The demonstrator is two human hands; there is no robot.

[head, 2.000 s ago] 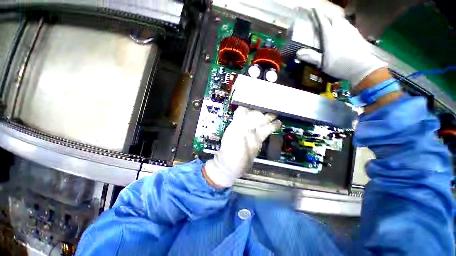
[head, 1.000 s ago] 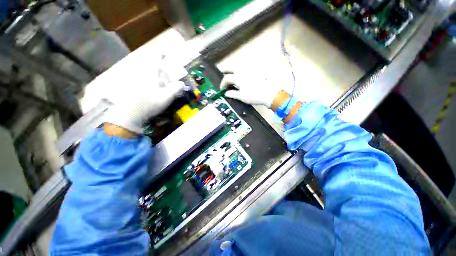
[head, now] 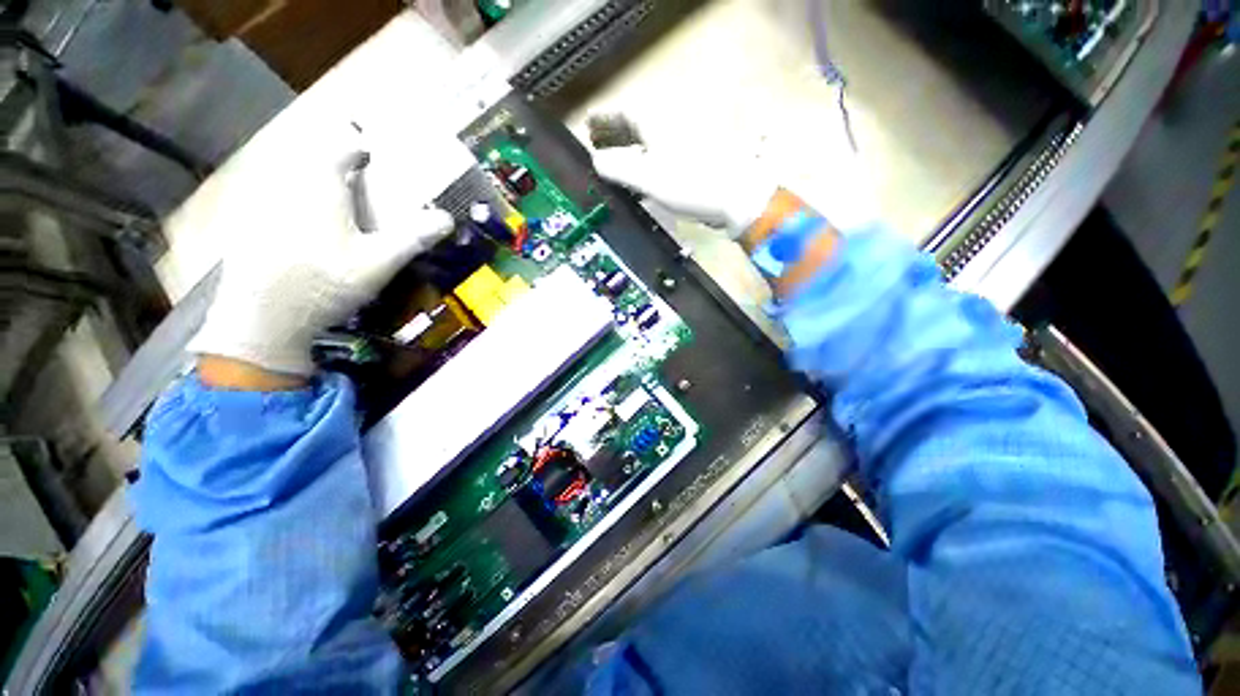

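A green circuit board [head: 476, 517] lies in a dark solder carrier [head: 721, 367], slanting across the view. A plain silver-white heat sink bar [head: 496, 388] runs along it, with a yellow-taped transformer [head: 479, 297] beyond and a ribbed heat sink [head: 469, 195] near the far corner. My left hand [head: 293, 265], white-gloved, is over the board's far-left edge, its thumb near the ribbed heat sink. Glare blurs the other fingers. My right hand [head: 694, 157], also gloved, is beside the carrier's upper right edge; its fingertips look dark. I cannot tell whether it holds anything.
A pale surface [head: 884, 109] lies between the chain rails [head: 1013, 204] of the curving conveyor. Another board [head: 1068, 27] is at the top right. A brown cardboard box [head: 320, 34] stands at the top left. A thin blue cord [head: 832, 75] hangs above my right wrist strap [head: 789, 248].
Since two seconds ago the view has swung round and both hands have shifted on the board. Since one second ago my left hand has moved left, showing more yellow-taped parts; my right hand is slightly higher.
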